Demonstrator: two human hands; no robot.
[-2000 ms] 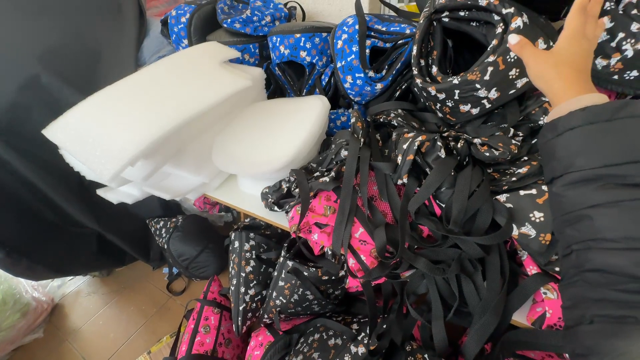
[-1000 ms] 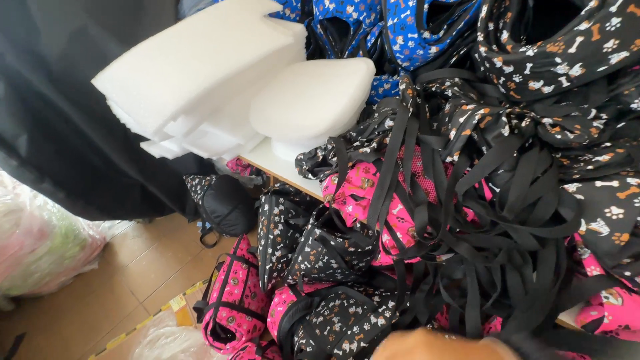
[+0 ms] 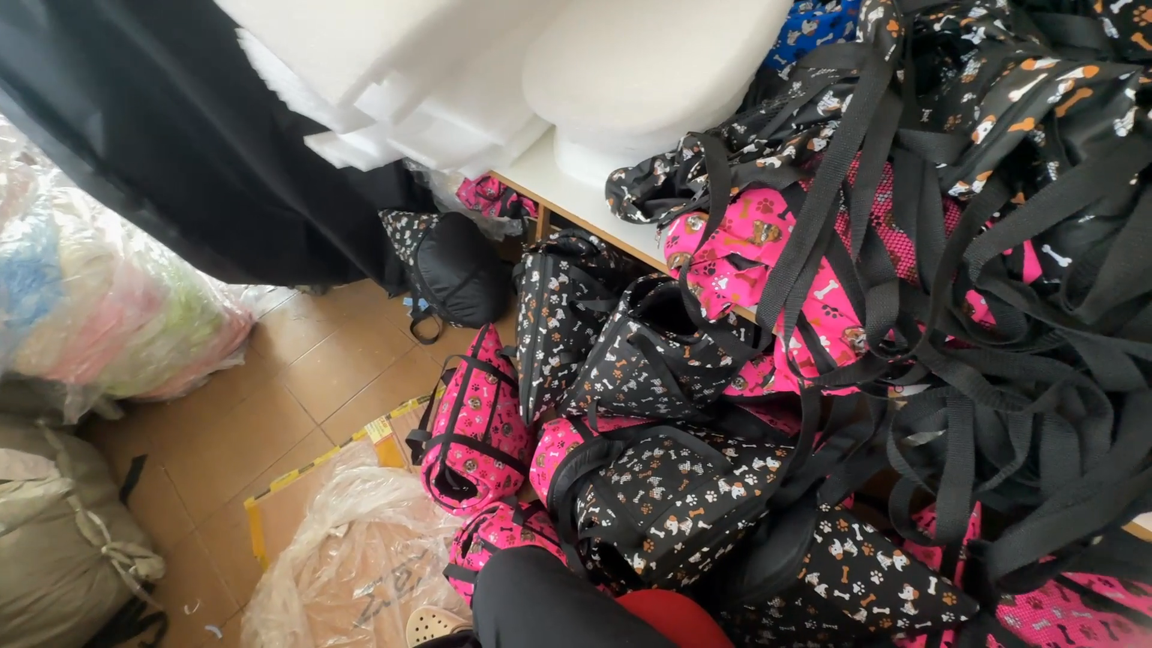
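Neither of my hands shows in the head view now. Black fabric carriers with bone and paw prints (image 3: 675,504) lie heaped low in the middle, beside the table edge. A pink printed carrier (image 3: 477,423) leans at the left of the heap, with black straps around it. On the white table (image 3: 612,211), a pink printed piece (image 3: 747,243) lies under a tangle of black webbing straps (image 3: 999,432). White foam sheets (image 3: 405,72) and a rounded white foam stack (image 3: 648,72) stand at the table's far end. Blue printed fabric (image 3: 814,31) shows behind them.
Black cloth (image 3: 198,135) hangs at upper left. Clear plastic bags with colored contents (image 3: 99,297) and a tied beige sack (image 3: 63,513) stand on the tiled floor at left. Clear plastic film (image 3: 351,558) lies over a flat yellow-edged sheet. My knee (image 3: 558,603) is at the bottom.
A hand resting on a black printed carrier at upper right two seconds ago is out of view now. The view has swung down toward the floor.
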